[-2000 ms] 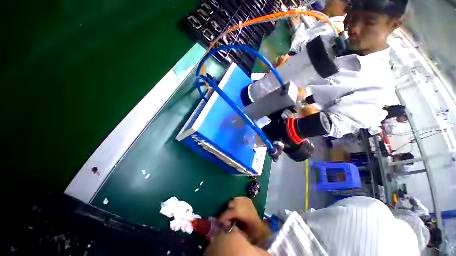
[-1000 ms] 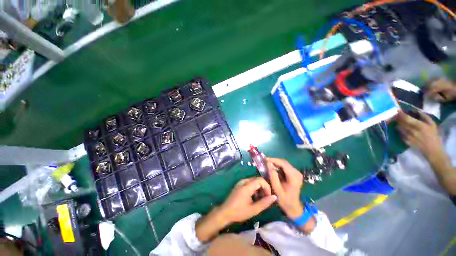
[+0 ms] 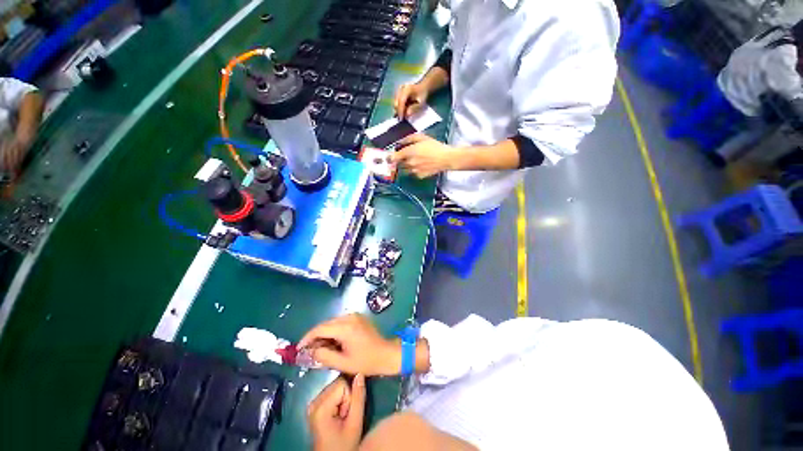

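My right hand (image 3: 354,343), with a bright blue wrist strap (image 3: 408,350), grips a clear glue syringe (image 3: 308,357). The syringe's red tip (image 3: 288,354) lies at the edge of a crumpled white tissue (image 3: 258,343) on the green mat. My left hand (image 3: 335,414) is just below it, low in the picture, fingers partly curled; whether it holds anything cannot be told. A black blister tray (image 3: 207,388) with units in some pockets is at the lower left, cut off by the edge. Several loose black and silver units (image 3: 379,273) lie on the mat.
A blue controller box (image 3: 308,225) stands beyond my hands, with a clear cylinder, regulator and hoses on top. Another person's hands (image 3: 423,154) work beside it. More black trays (image 3: 352,79) lie behind. Blue stools (image 3: 744,225) stand on the floor at the right.
The view has turned, so the tray now sits lower left. Since one second ago, the syringe tip has come from over the mat to the tissue, and my hands are slightly further apart.
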